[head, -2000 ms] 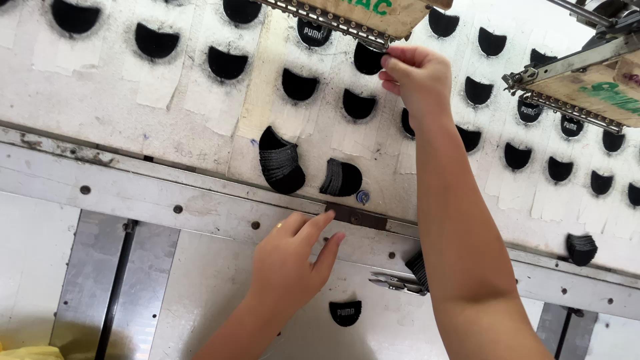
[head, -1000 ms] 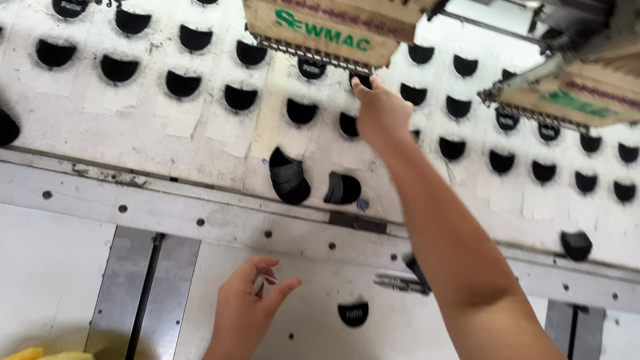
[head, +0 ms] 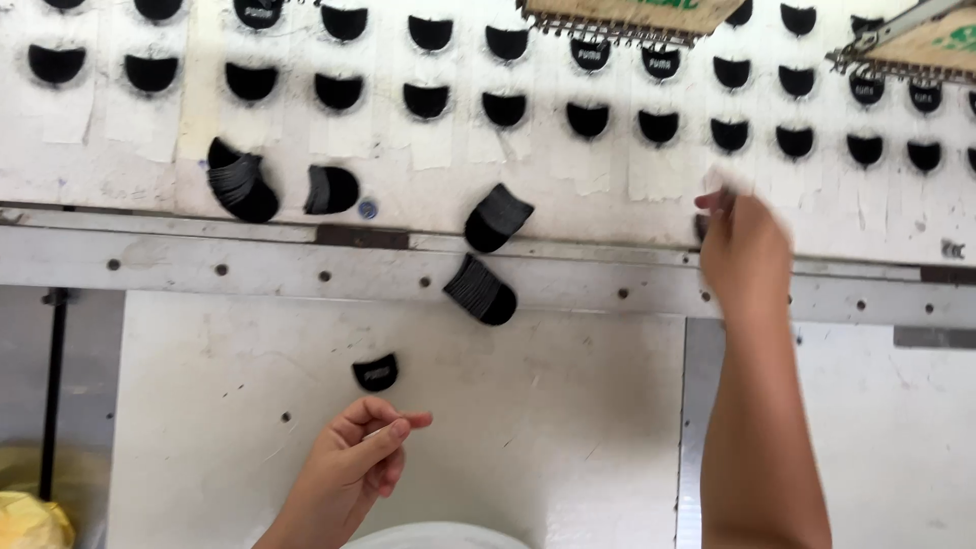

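My left hand (head: 358, 461) hovers over the lower white table, fingers curled, with a thin whitish thing between thumb and fingers, too small to name. Just above it lies a black fabric patch with pale lettering (head: 376, 373). My right hand (head: 743, 244), blurred, is at the edge of the white backing sheet (head: 564, 202); something pale and dark shows at its fingertips, too blurred to name. Between the hands lie two fanned stacks of black patches, one on the sheet's edge (head: 499, 218), one on the metal rail (head: 481, 290). Two more stacks (head: 242, 181) (head: 332, 190) lie to the left.
Rows of black patches (head: 587, 120) sit on the sheet. Embroidery machine heads (head: 621, 21) (head: 915, 49) hang over its far part. A small blue round thing (head: 368, 208) lies near the rail (head: 549, 280). Yellow material (head: 30, 522) is at lower left, a white rounded rim (head: 438, 536) at bottom.
My right hand has left the underside of the machine head and come down near the rail, farther right. My left hand has moved off the rail to the lower table. The view has shifted right.
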